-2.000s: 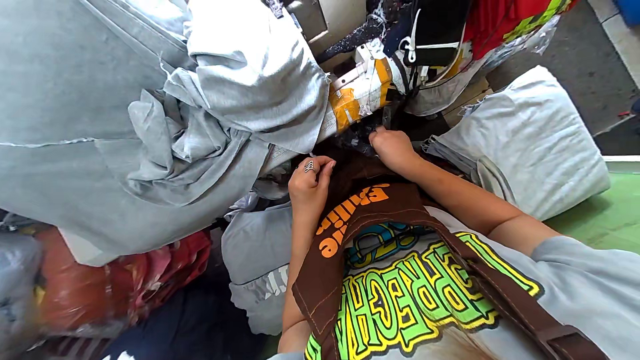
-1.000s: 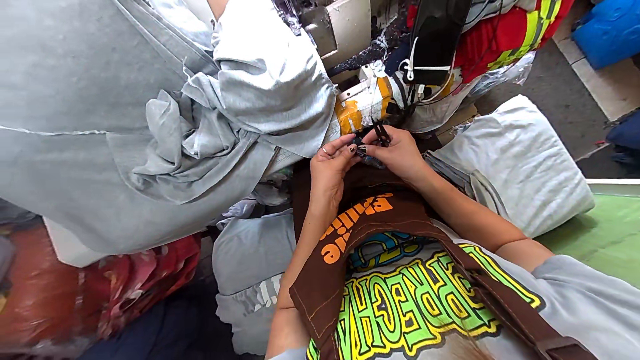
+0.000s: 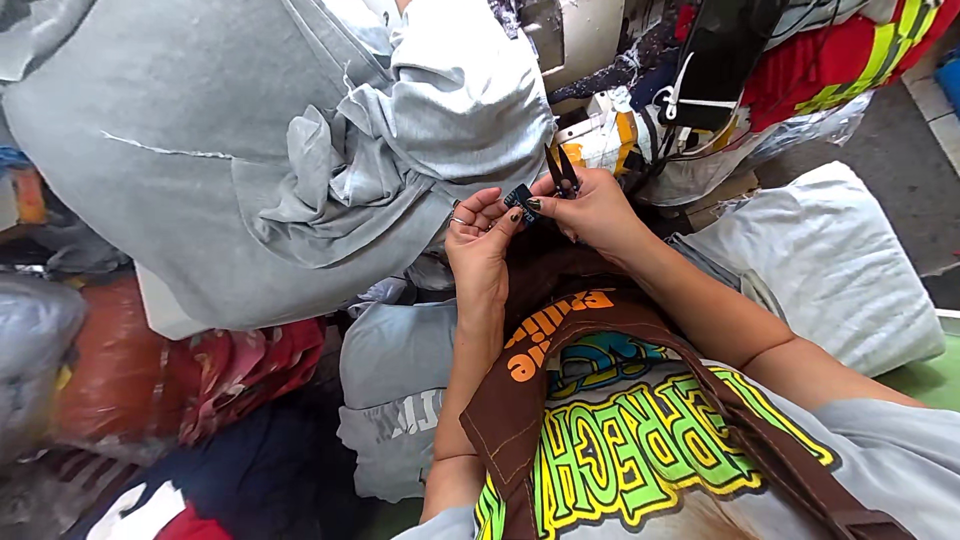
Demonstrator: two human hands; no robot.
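Observation:
Between the fingertips of both hands is a small dark woven label bearing writing. My left hand pinches its left side, a ring on one finger. My right hand pinches its right side and also holds dark thread snips, their two blades apart and pointing up and away from me. Just left of the hands, crumpled light grey fabric spreads over the work surface. The brown apron lies below the hands.
Beyond the hands stands a sewing machine with taped parts and cables. Folded pale fabric lies at right, folded grey garments lower left. Red cloth with yellow stripes is upper right; an orange-red bundle sits left.
Both hands, apart at first, have come together over my lap. The label and the snips now show plainly between them, with the snips' blades upright in my right hand.

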